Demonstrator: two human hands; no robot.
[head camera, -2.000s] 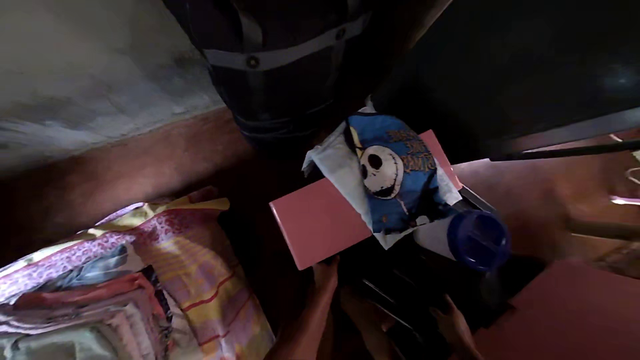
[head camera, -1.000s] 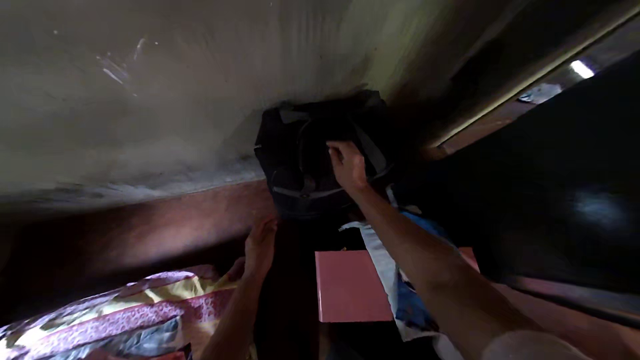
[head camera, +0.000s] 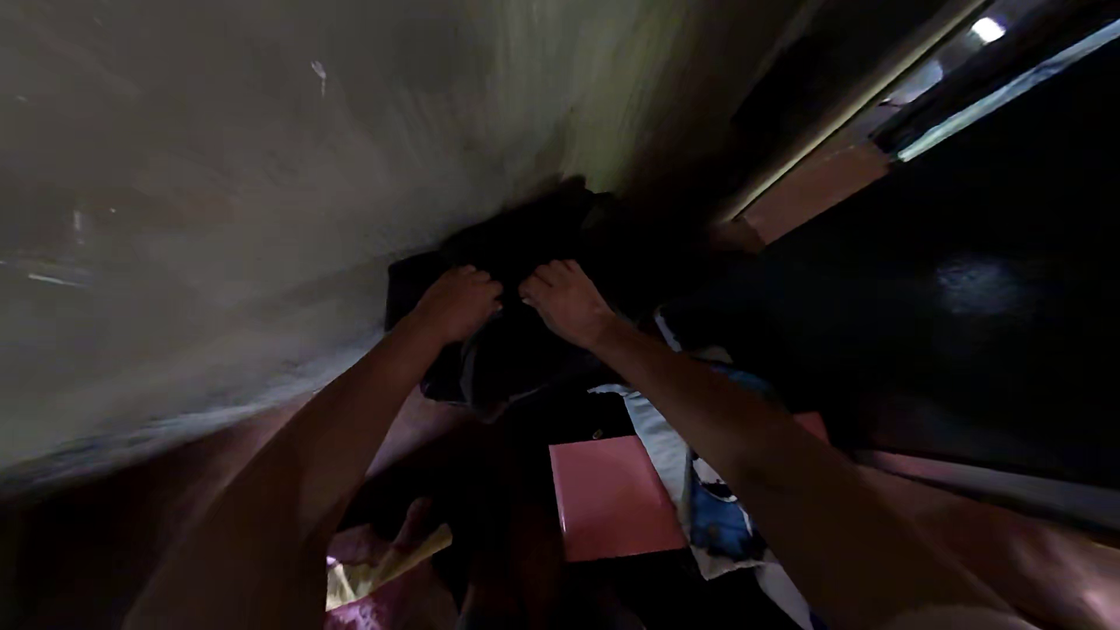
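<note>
A dark fabric bag (head camera: 525, 354) stands against the wall, its details mostly lost in shadow. On its upper left part lies my left hand (head camera: 461, 302), fingers curled on the dark fabric. Close by, across a small gap, my right hand (head camera: 564, 297) is also curled at the top of the bag. Both sets of fingers look bent onto the cloth, but the dark hides what exactly they pinch. Below my right forearm lie a pink flat board or folder (head camera: 612, 499) and a blue printed cloth item (head camera: 719, 521) with a white cloth edge (head camera: 661, 437), partly covered by the arm.
A grey plastered wall (head camera: 219, 157) rises behind and to the left of the bag. A large dark panel (head camera: 962, 306) fills the right side. Patterned yellow and pink fabric (head camera: 389, 582) lies at the bottom, beside a bare foot. Reddish floor (head camera: 822, 192) shows through a gap at upper right.
My left hand has come up from beside the bag onto its top. My right hand, earlier over the bag's opening with fingers spread, is now curled near my left hand.
</note>
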